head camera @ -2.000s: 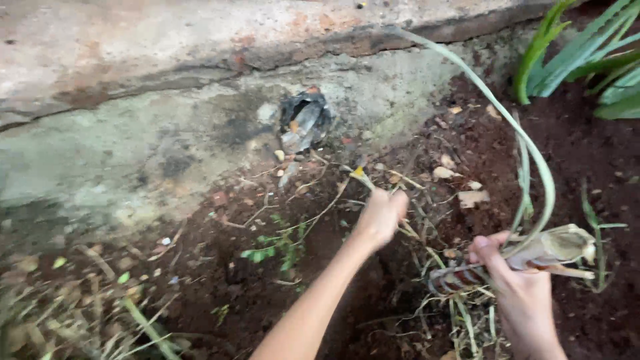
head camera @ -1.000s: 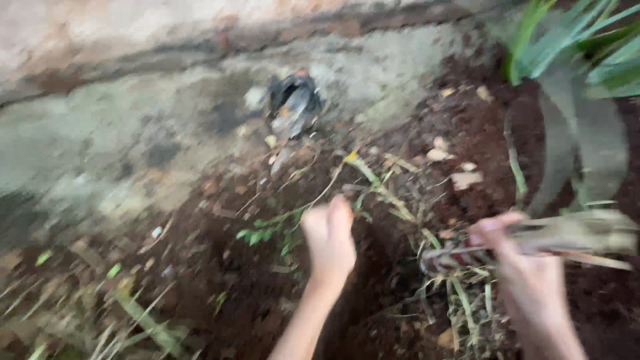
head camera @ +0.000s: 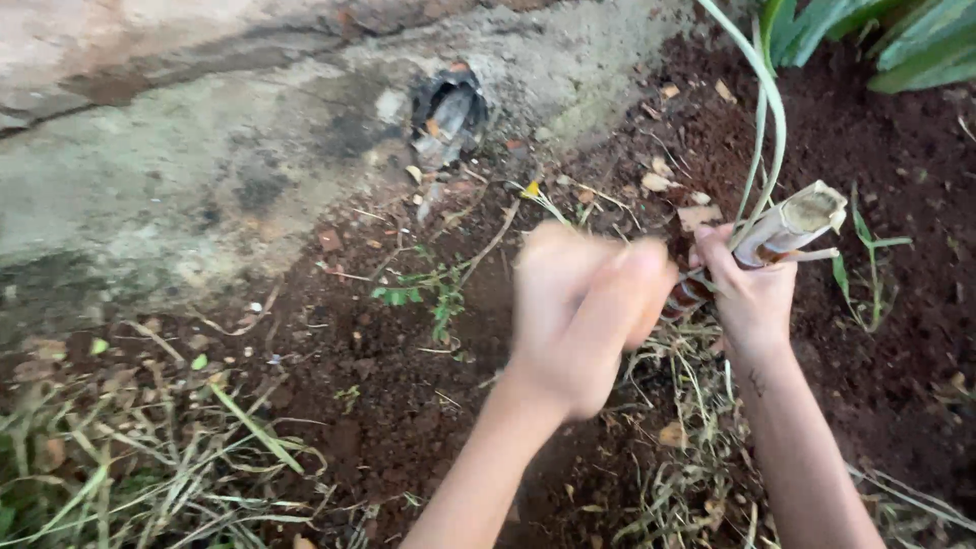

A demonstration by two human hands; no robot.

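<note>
My right hand (head camera: 751,293) grips a thick, ringed plant stalk (head camera: 793,221) with a cut, pale hollow-looking top, tilted up toward the right. Long thin green stems (head camera: 776,130) rise beside it, partly against my right thumb. My left hand (head camera: 587,313) is blurred and curled just left of the stalk's reddish-brown lower part; whether its fingers hold anything is hidden. Beneath both hands lie dark reddish soil (head camera: 427,381) and dry grass roots (head camera: 686,381).
A concrete wall base (head camera: 191,168) runs along the upper left, with a dark broken pipe opening (head camera: 450,114) in it. A small leafy seedling (head camera: 427,293) grows near the middle. Cut grass (head camera: 152,473) lies lower left; broad green leaves (head camera: 930,53) stand upper right.
My left hand has moved right, close to the stalk, from over the soil. The stalk, nearly level a second ago, now tilts upward in my right hand.
</note>
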